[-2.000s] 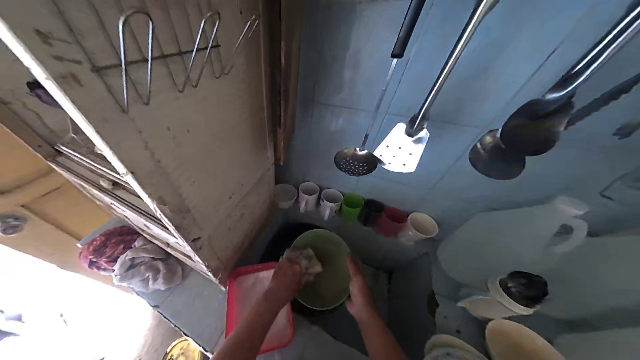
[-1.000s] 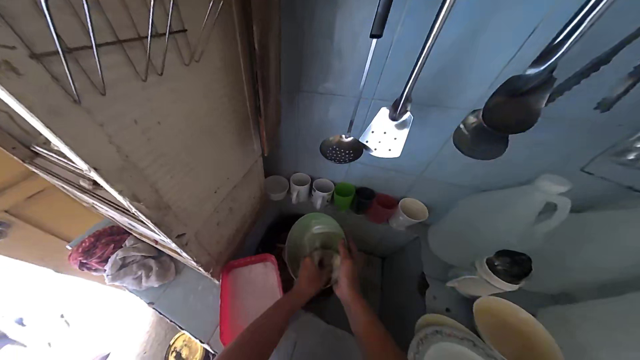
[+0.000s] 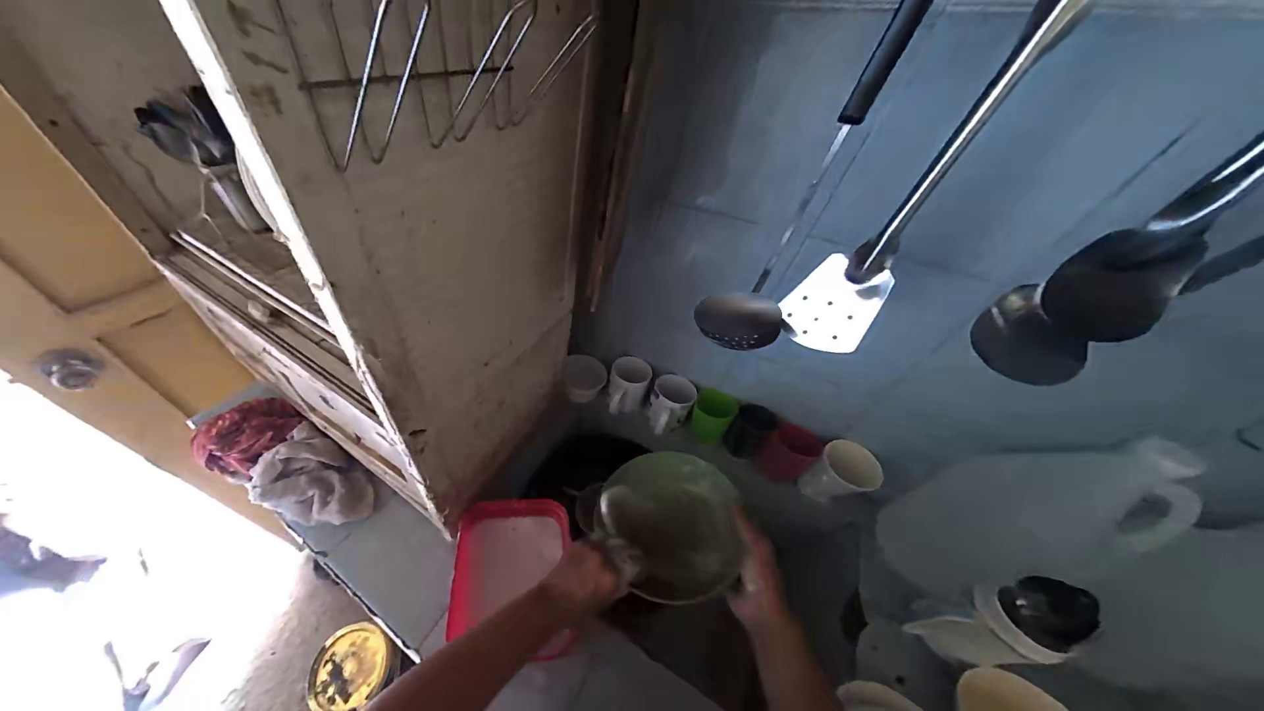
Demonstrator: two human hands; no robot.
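A round greenish bowl [image 3: 681, 523] is held tilted over the dark sink area, its inside facing the camera. My right hand [image 3: 758, 573] grips its right rim. At the bowl's lower left edge, my left hand [image 3: 592, 578] is closed on a pale, blurred wad that looks like a sponge or cloth [image 3: 622, 558]. Just left of the bowl lies a red-rimmed tray [image 3: 513, 509] with a whitish inside, partly behind my left forearm. A dark round basin [image 3: 583, 464] shows behind the bowl.
Cups, among them a green cup [image 3: 713, 415] and a red cup [image 3: 788, 451], line the wall. A perforated spatula [image 3: 839, 301] and skimmer [image 3: 739, 321] hang above. A translucent jug [image 3: 1027, 513] stands right. Crumpled cloths [image 3: 311, 474] lie left by the cabinet [image 3: 474, 267].
The bowl now faces the camera more than one second ago. My hands have moved apart, from close together at its lower part to its left and right sides.
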